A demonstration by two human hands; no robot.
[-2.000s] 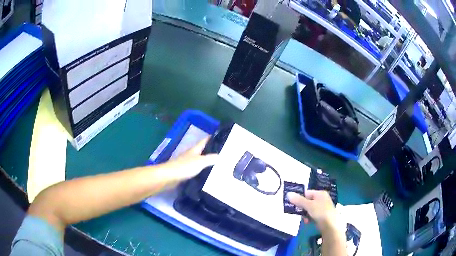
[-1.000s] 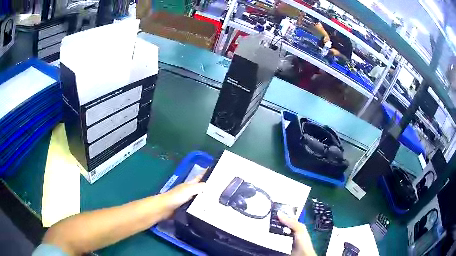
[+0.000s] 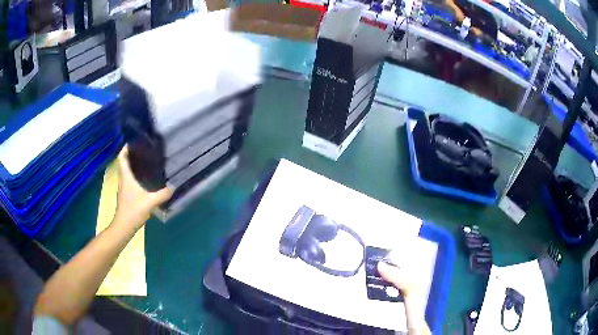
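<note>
My left hand (image 3: pixel 139 195) grips the lower left of an upright retail box (image 3: pixel 200 144) with open flaps; the box is blurred. My right hand (image 3: pixel 401 278) has its thumb on a small black card (image 3: pixel 381 273) at the right of a white printed sleeve (image 3: pixel 282 255) with a headphone picture. The sleeve lies over a black inner tray (image 3: pixel 219 275), whose left side sticks out. Below them a blue plastic tray (image 3: pixel 447 262) shows at the right. The fingers of my right hand are mostly hidden.
A stack of blue trays (image 3: pixel 59 150) stands left, beside a yellow strip (image 3: pixel 121 262). Another retail box (image 3: pixel 341 98) stands behind. Headphones in a blue tray (image 3: pixel 452 190) lie back right. Small black cards (image 3: pixel 477 248) and leaflets (image 3: pixel 518 301) lie right.
My left hand has left the inner tray and taken hold of the retail box. The inner tray and sleeve have moved left relative to the blue tray. The view has shifted.
</note>
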